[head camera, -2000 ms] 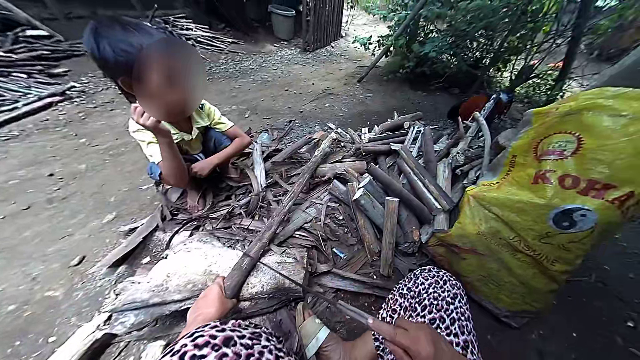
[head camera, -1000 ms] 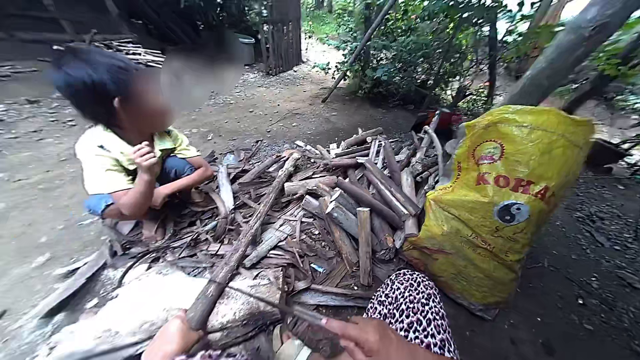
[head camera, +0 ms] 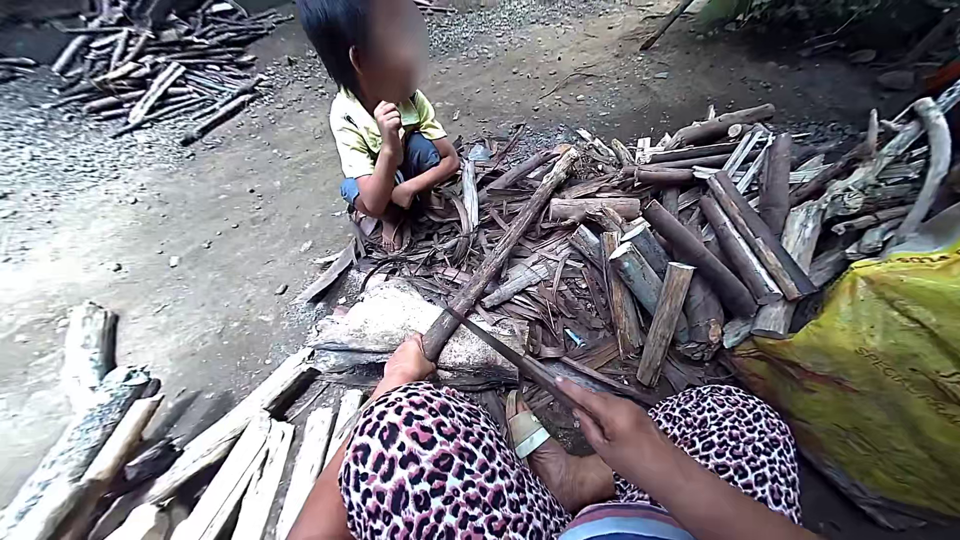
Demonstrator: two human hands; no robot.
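Note:
A long wooden branch [head camera: 499, 259] slants up and away from my left hand [head camera: 409, 361], which grips its near end beside a pale log [head camera: 390, 319]. My right hand [head camera: 604, 412] holds a long-bladed knife [head camera: 517, 356], its handle mostly hidden in the fingers. The dark blade crosses the branch a little above my left hand, and its far end reaches past the branch on the left. The branch's far end lies over bark strips [head camera: 457, 225]. Between my knees, covered in patterned cloth, a foot in a sandal [head camera: 529, 435] shows.
A person [head camera: 390, 142] squats just beyond the bark. Cut firewood [head camera: 682, 240] is heaped at the right, near a yellow sack [head camera: 870, 390] bearing writing. Split logs [head camera: 247, 450] lie at lower left. Another stick pile [head camera: 150, 75] is at upper left.
The view has swung down and to the left since one second ago. My left hand still grips the branch, and my right hand still holds the knife across it.

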